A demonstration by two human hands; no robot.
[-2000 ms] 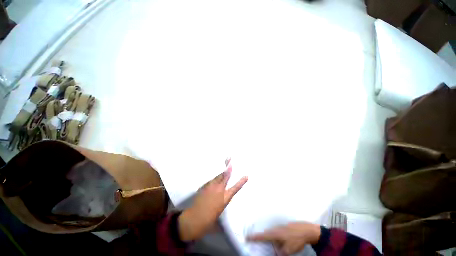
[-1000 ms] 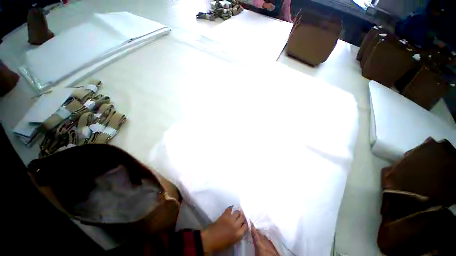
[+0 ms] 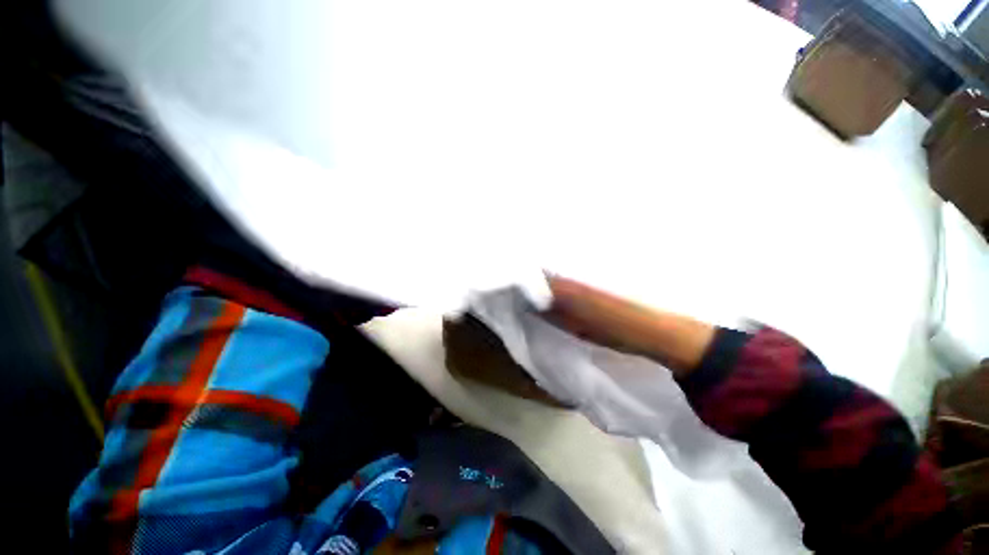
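A large white paper sheet (image 3: 358,184) fills the middle and is raised towards the left, its lower edge hanging in front of me. My right hand (image 3: 596,314), blurred, is closed on the sheet's crumpled near edge. Greyish crumpled paper (image 3: 651,401) trails below my right forearm. My left hand is not visible; a dark red strip of sleeve (image 3: 249,295) shows below the sheet at left. A brown piece (image 3: 488,363), partly covered by the crumpled paper, shows under my right hand; I cannot tell what it is.
A brown bag (image 3: 851,81) stands at the far right, with another brown bag (image 3: 965,146) beside it. More brown bags (image 3: 965,417) lie at the lower right edge. Blue plaid cloth (image 3: 206,423) and a dark apron (image 3: 488,482) are at the bottom. Dark floor shows at left.
The view has swung left and down. The sheet has been lifted and spread to the left. The open bag and strap bundles are out of sight, and my left hand is no longer visible.
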